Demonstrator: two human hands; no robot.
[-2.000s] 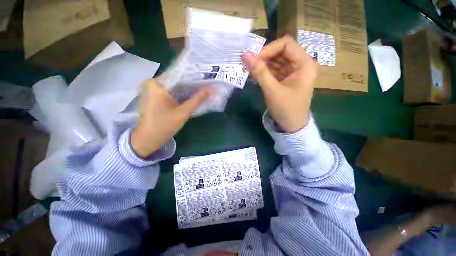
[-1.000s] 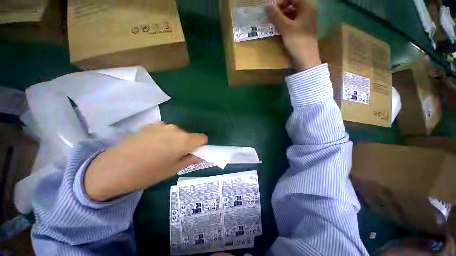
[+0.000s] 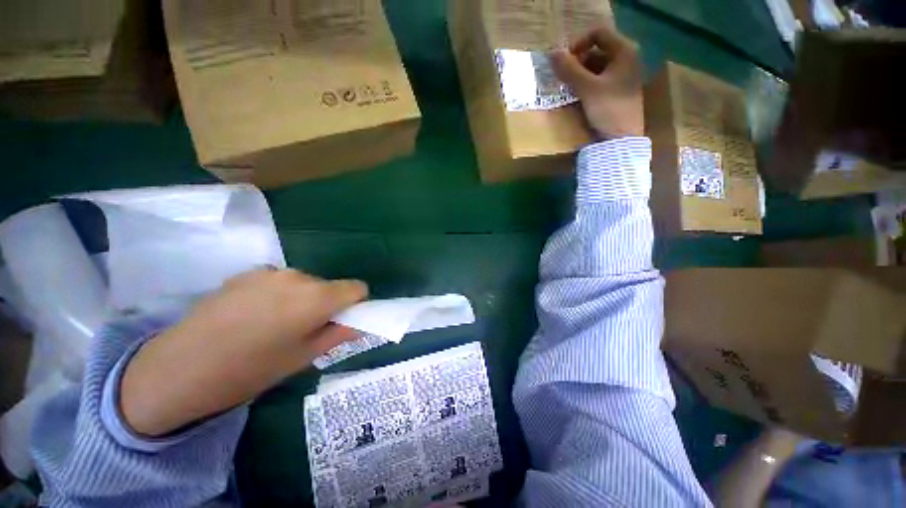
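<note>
My right hand (image 3: 603, 77) is at the adhesive label (image 3: 531, 79) on a brown carton (image 3: 487, 124) at top centre. Its fingertips touch the label's right part; whether they hold it or only press it, I cannot tell. My left hand (image 3: 253, 337) holds a partly peeled label sheet (image 3: 343, 349), its white backing paper (image 3: 417, 314) folded back to the right. A stack of label sheets (image 3: 402, 427) lies just below it on the green surface.
An unlabelled carton (image 3: 288, 79) stands at upper left, with another (image 3: 60, 50) beyond it. A labelled carton (image 3: 740, 164) stands right. Discarded liners (image 3: 189, 243) lie left. An open box (image 3: 755, 337) is at lower right, near another person's hand (image 3: 760, 471).
Earlier both hands were together at the label sheet. My right hand has since gone to the carton. In the last second, the cartons at upper left shifted right and a dark box appeared at upper right.
</note>
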